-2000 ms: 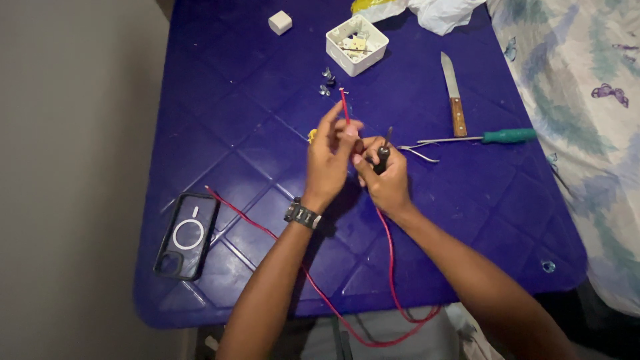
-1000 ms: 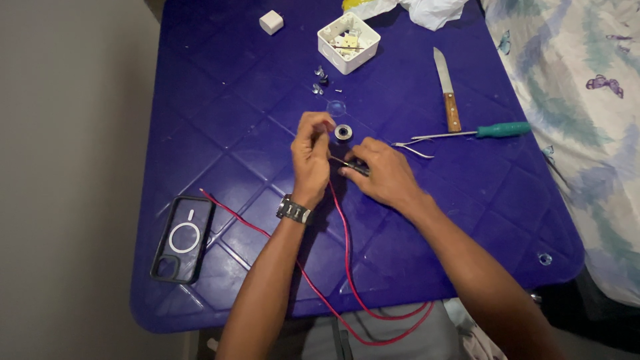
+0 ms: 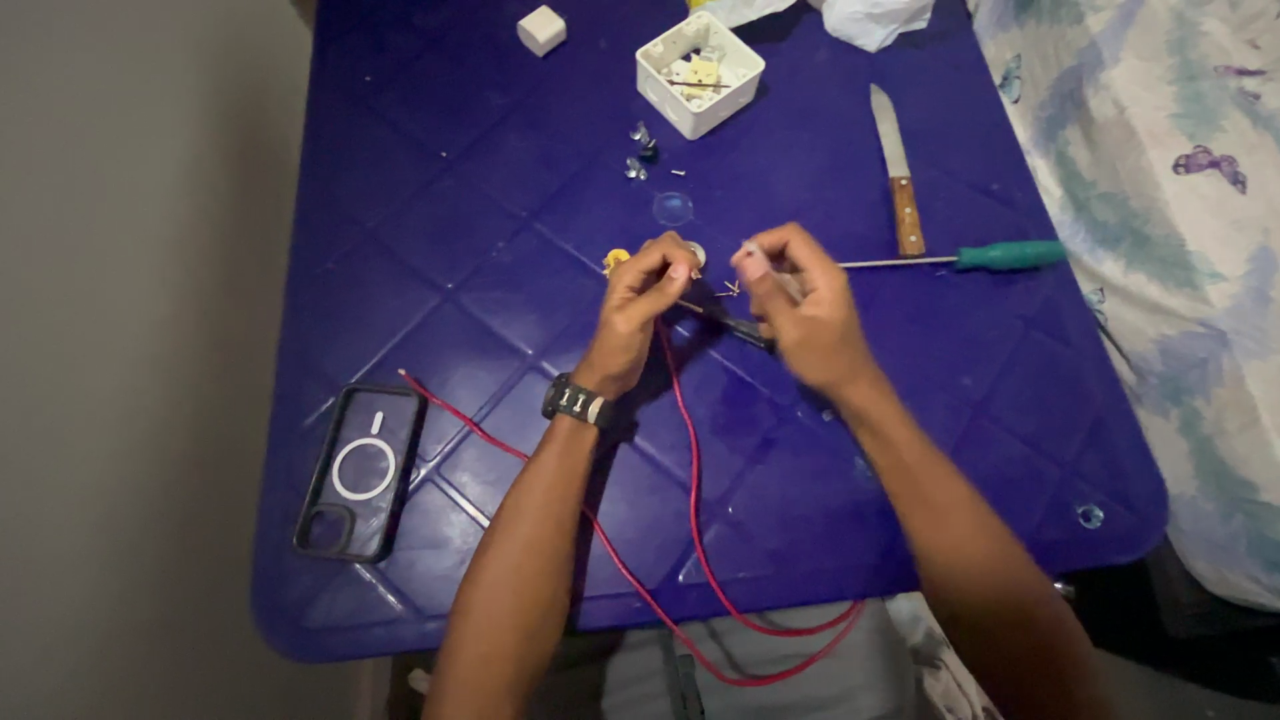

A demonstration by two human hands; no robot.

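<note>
My left hand, with a watch on its wrist, grips the end of a red cable between thumb and fingers. The cable loops down over the table's near edge, and its other end lies beside the phone case. My right hand pinches a small whitish thing, too blurred to name, a little to the right of my left hand. Below and between the hands lies a dark-handled tool, partly hidden by my right hand. A round metallic piece and a yellow piece are just beyond my left hand.
On the blue plastic table are a white junction box with small parts, a wooden-handled knife, a green-handled screwdriver, a clear phone case, a white cube and small shiny pieces. Patterned fabric borders the right side.
The dark-handled tool, in my right hand earlier, now lies on the table. My right hand has risen away from it and pinches a small whitish thing.
</note>
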